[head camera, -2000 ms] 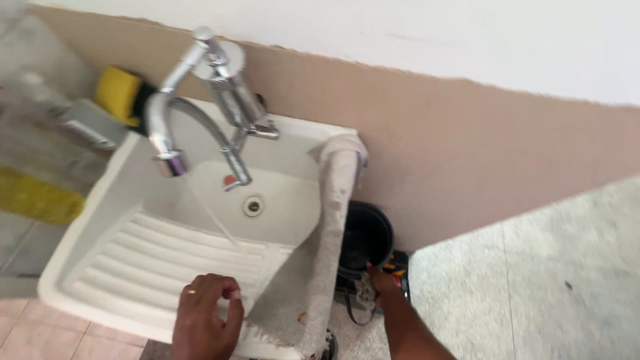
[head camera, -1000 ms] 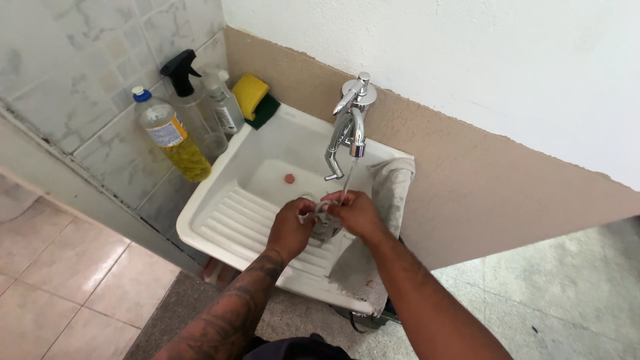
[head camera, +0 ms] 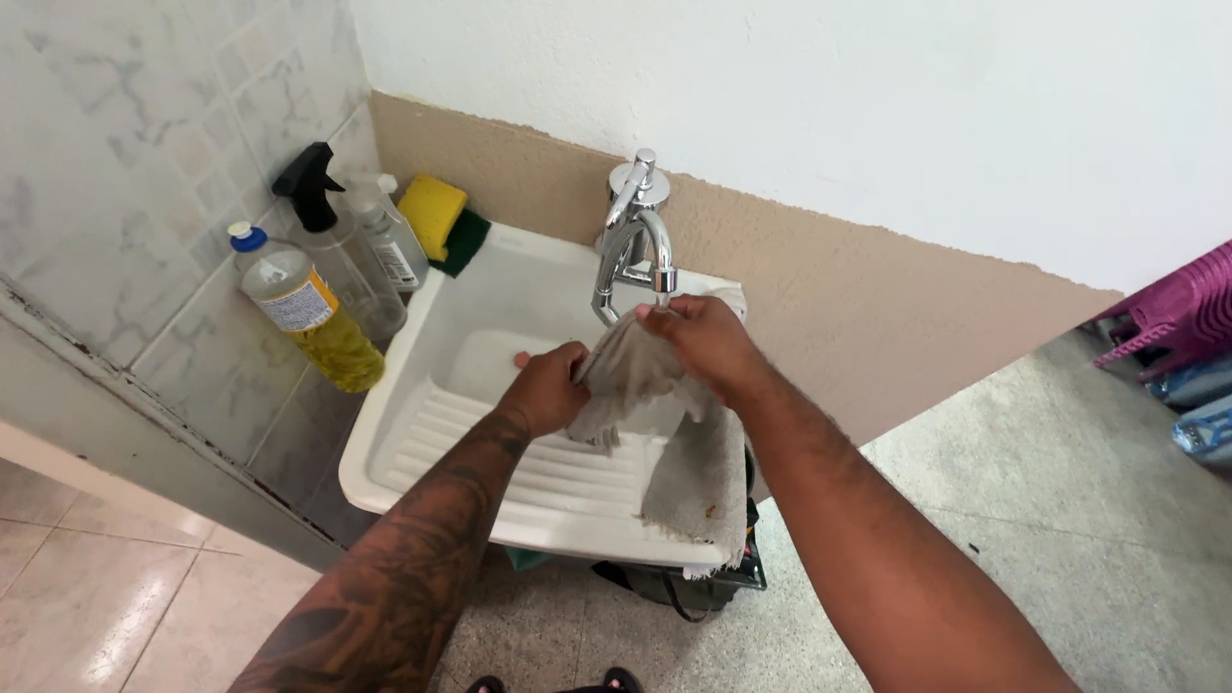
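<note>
Between my hands a wet grey cloth [head camera: 626,371] hangs over the white laundry sink [head camera: 385,433]. My left hand [head camera: 547,387] grips its left edge, above the ribbed washboard part. My right hand [head camera: 703,345] pinches its upper right part just under the spout of the chrome tap [head camera: 664,279]. Water appears to run from the spout onto the cloth at my right fingers. A second grey cloth [head camera: 693,476] lies draped over the sink's right side. A small reddish piece [head camera: 522,359] sits in the basin, beside my left hand.
On the sink's left rim stand a bottle of yellow liquid [head camera: 313,318], a black-headed spray bottle [head camera: 351,260] and a smaller clear bottle [head camera: 390,236]. A yellow sponge [head camera: 431,217] and a dark green pad [head camera: 464,243] lie at the back corner. A dark container [head camera: 674,587] is below the sink.
Two seconds ago my right hand was down by the black bucket beside the sink and my left hand seemed empty. Both hands now hold a cloth under the tap, spread wider than one second ago.
</note>
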